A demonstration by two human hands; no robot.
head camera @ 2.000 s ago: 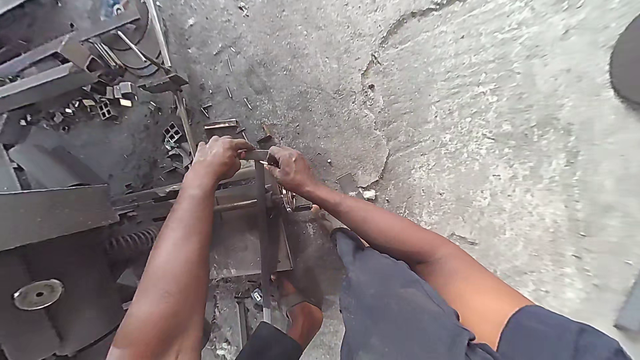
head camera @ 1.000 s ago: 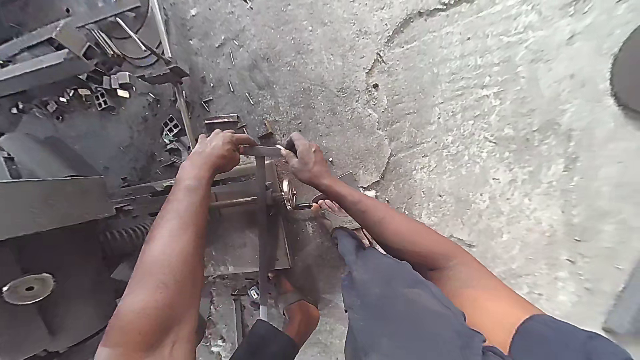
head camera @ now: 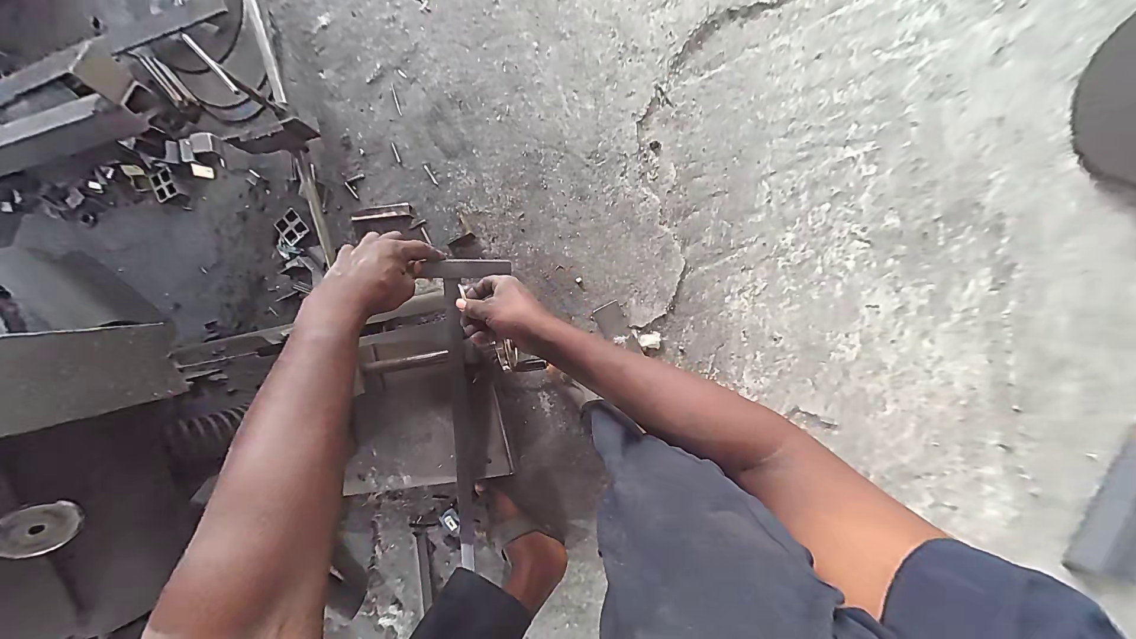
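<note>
My left hand (head camera: pixel 377 271) grips the left end of a short flat metal piece (head camera: pixel 475 268), which lies crosswise at the top of a long metal bar (head camera: pixel 460 399). Together they form a T shape. Just below the short piece's right end, my right hand (head camera: pixel 501 311) pinches a small thin piece (head camera: pixel 461 293) between thumb and fingers, close beside the bar; what it is cannot be told. Under the bar are a round metal rod (head camera: pixel 408 362) and a metal plate (head camera: pixel 399 444) of a machine frame. A small handle (head camera: pixel 530 365) shows below my right wrist.
Square tube offcuts (head camera: pixel 164 184) and metal lengths (head camera: pixel 53 129) lie at the upper left. A machine with a coil spring (head camera: pixel 206 432) and a round disc (head camera: pixel 40 529) stands at the lower left. Cracked concrete floor (head camera: pixel 843 222) spreads rightward. My foot (head camera: pixel 504 515) is beside the plate.
My right hand has come away from the right end of the short flat piece to a spot just below it, beside the long bar. My left hand still holds the piece's left end.
</note>
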